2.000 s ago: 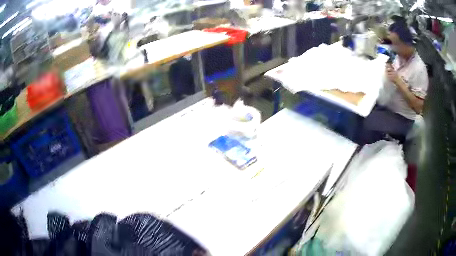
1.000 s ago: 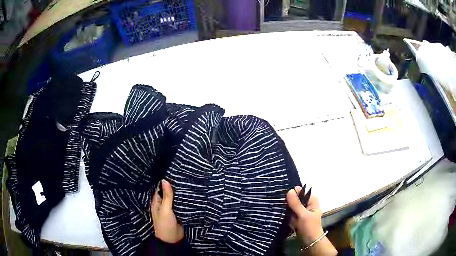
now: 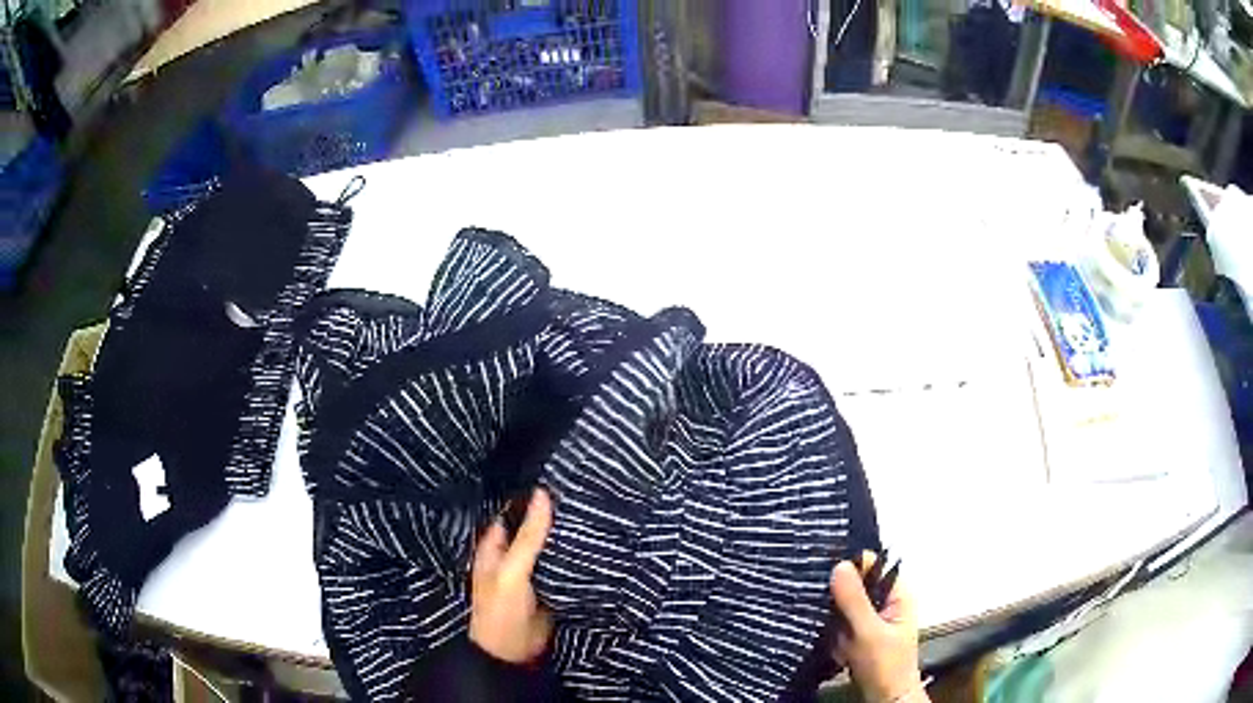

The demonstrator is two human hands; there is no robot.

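A black garment (image 3: 701, 508) with thin white stripes and gathered ruffles lies bunched on the white table, over its front edge. My left hand (image 3: 514, 584) grips the cloth near its middle, at a dark band. My right hand (image 3: 874, 625) holds the garment's right edge, thumb on the dark binding. Small dark pointed snips (image 3: 884, 577) stick up from my right hand. The fingers under the cloth are hidden on both hands.
Black garments (image 3: 193, 357) with striped edges and a white tag lie at the table's left, above a carton (image 3: 48, 604). A blue-and-white packet (image 3: 1070, 323) and white roll (image 3: 1124, 254) are at the right. Blue crates (image 3: 529, 55) stand behind the white table (image 3: 770, 179).
The view has swung from the far tables down to the garment, then slightly left. Since one second ago, both hands keep their grip on the cloth, with little change in its folds.
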